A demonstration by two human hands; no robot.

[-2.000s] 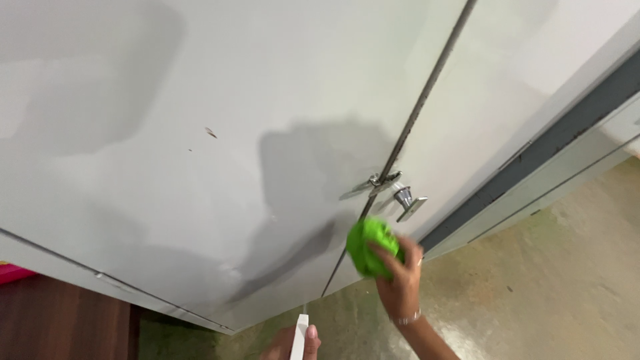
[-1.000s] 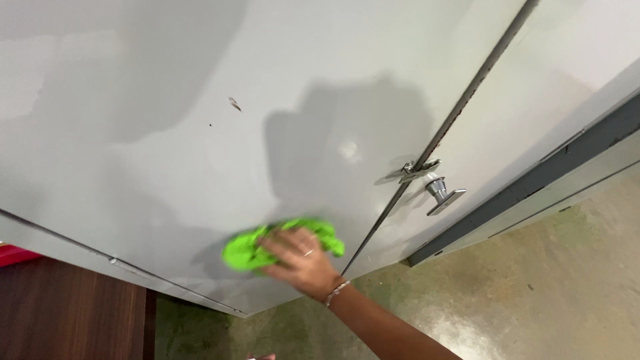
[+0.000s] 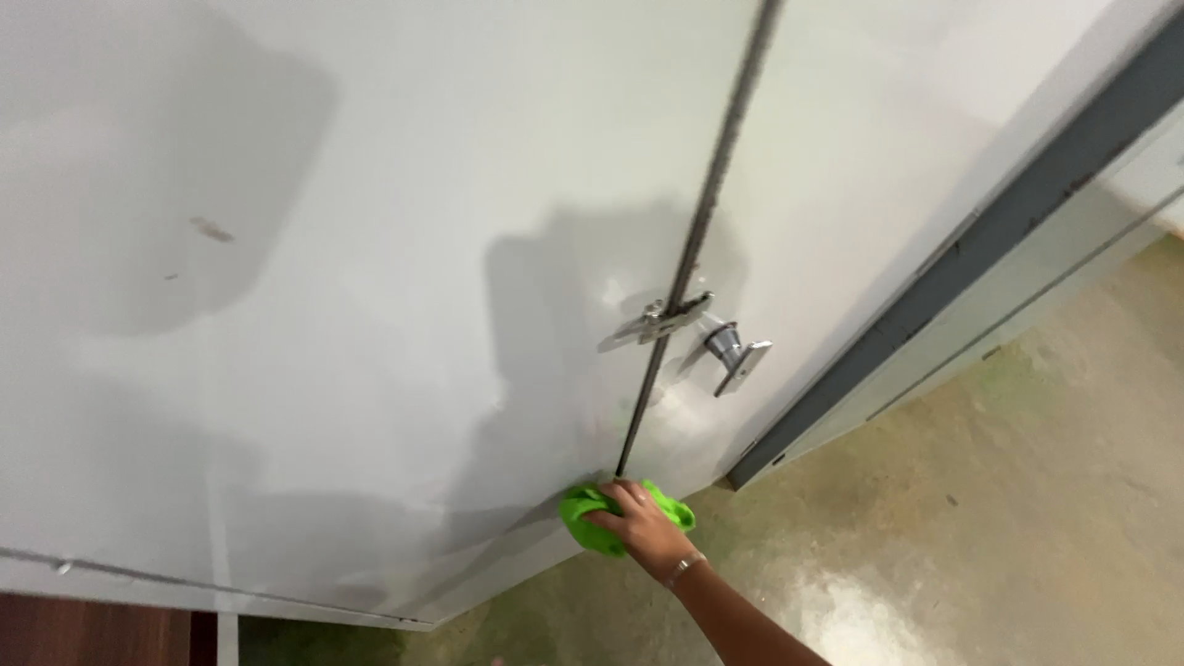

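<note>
My right hand [image 3: 643, 529] grips a bright green cloth [image 3: 590, 520] low on the white cabinet doors [image 3: 388, 398], at the bottom of the gap between them. A metal hasp latch [image 3: 672, 316] spans that gap higher up, and a metal turn handle [image 3: 735, 356] sticks out from the right door. Brownish marks [image 3: 212, 229] show on the left door. Of my left hand, at most a blurred bit of skin shows at the bottom edge.
Greenish-brown floor [image 3: 943, 536] lies below and to the right. A grey metal edge [image 3: 962, 240] runs along the cabinet's right side, beside another pale cabinet [image 3: 1027, 287]. Dark brown wood [image 3: 92, 634] is at the lower left.
My right hand with the green cloth has moved right and down from the left door to the foot of the gap. My left hand, earlier seen with a white object, has left the view.
</note>
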